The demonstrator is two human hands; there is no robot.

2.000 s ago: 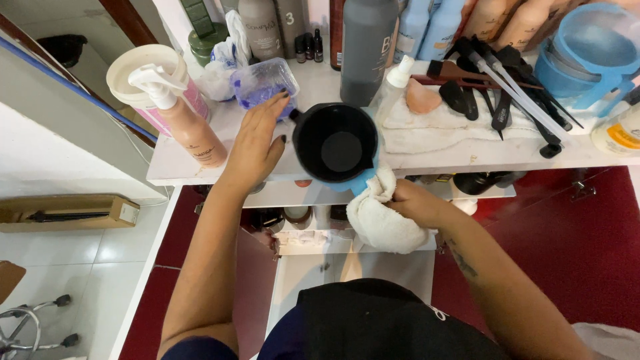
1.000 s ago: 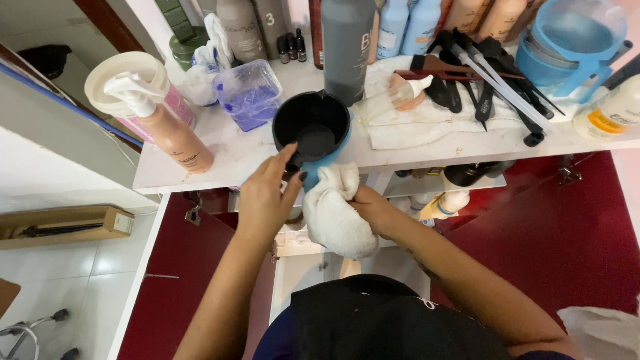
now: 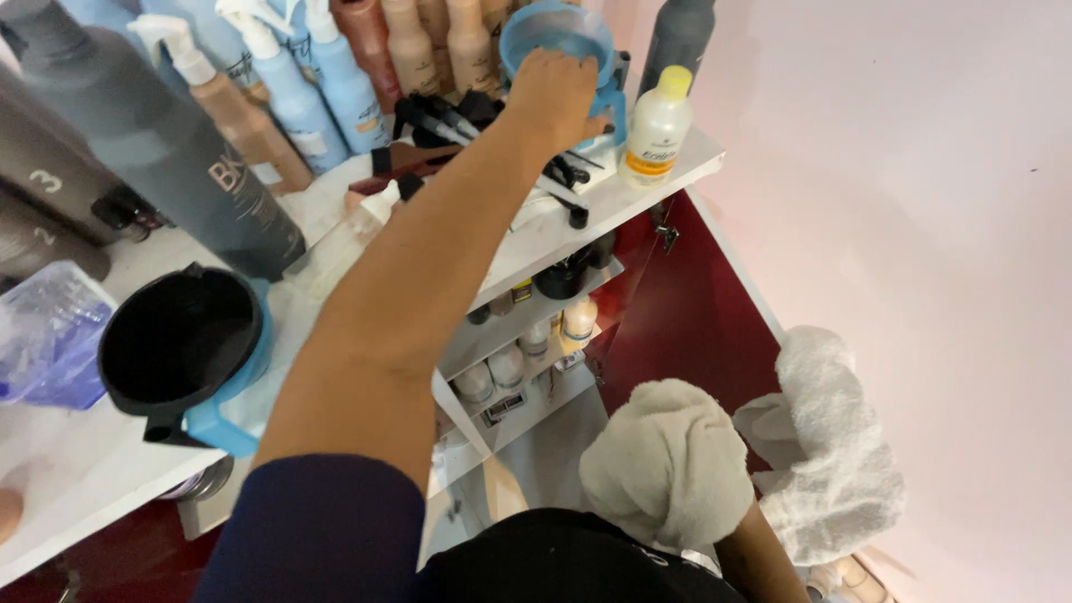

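My left hand [image 3: 557, 96] reaches across to the blue plastic bowls [image 3: 548, 29] at the back right of the counter, its fingers over the near rim; whether they grip it cannot be told. A white towel [image 3: 666, 461] covers my right hand, low at the right by my body, so its fingers are hidden. At the left, a black bowl [image 3: 180, 339] sits within a blue handled bowl [image 3: 230, 419] near the counter's edge. Tint brushes and clips [image 3: 569, 188] lie on a white towel just below my left hand.
Spray bottles [image 3: 293, 92] and a large grey bottle [image 3: 159, 134] line the back. A yellow-capped bottle [image 3: 660, 130] stands at the counter's right end. A clear container with purple contents [image 3: 54, 343] is far left. Below are shelves, an open red cabinet door [image 3: 695, 318] and another white towel [image 3: 829, 452].
My left hand has moved from the black bowl to the blue bowls at the right. The towel at my right hand has moved away from the black bowl. The view has swung right.
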